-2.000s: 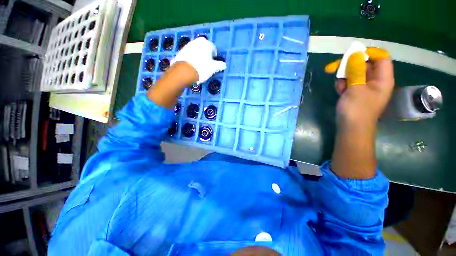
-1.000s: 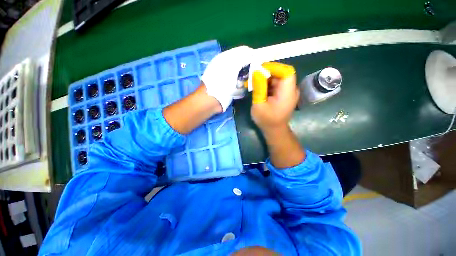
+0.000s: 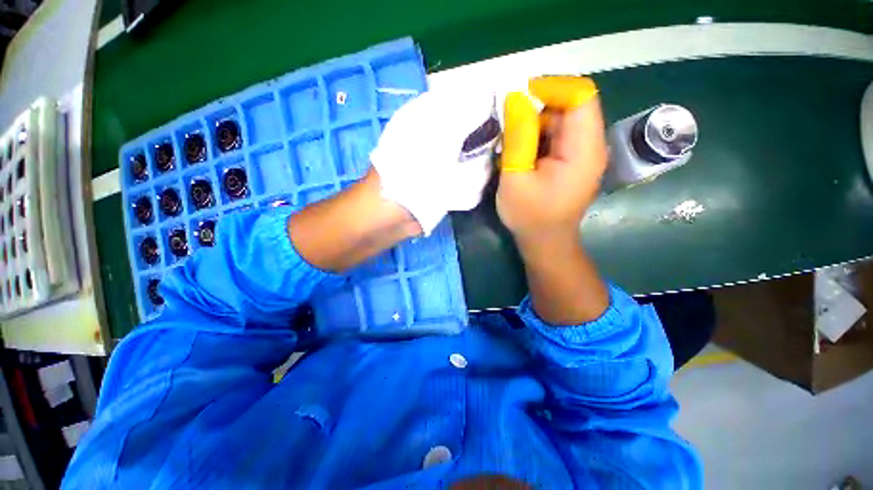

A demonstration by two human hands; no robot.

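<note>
My left hand [image 3: 431, 153], in a white work glove, holds a small round black part [image 3: 481, 140] above the right side of the blue compartment tray [image 3: 308, 118]. My right hand [image 3: 550, 158], with yellow finger cots on thumb and fingers, is close against the part and pinches a white wiping cloth [image 3: 526, 93]. The cloth is partly hidden by the fingers and blends with the glove. Black parts sit in the tray's left compartments. My left forearm and sleeve hide some of the tray.
A solvent bottle [image 3: 643, 151] with a round metal top stands right of my right hand. Small shiny bits [image 3: 683, 211] lie on the dark green surface. The green belt [image 3: 498, 27] with a pale edge strip runs behind. White trays [image 3: 43, 206] stand at the left.
My left hand has lifted a black part from the tray and moved right to meet my right hand. Since one second ago both hands stay together. The head view has turned right.
</note>
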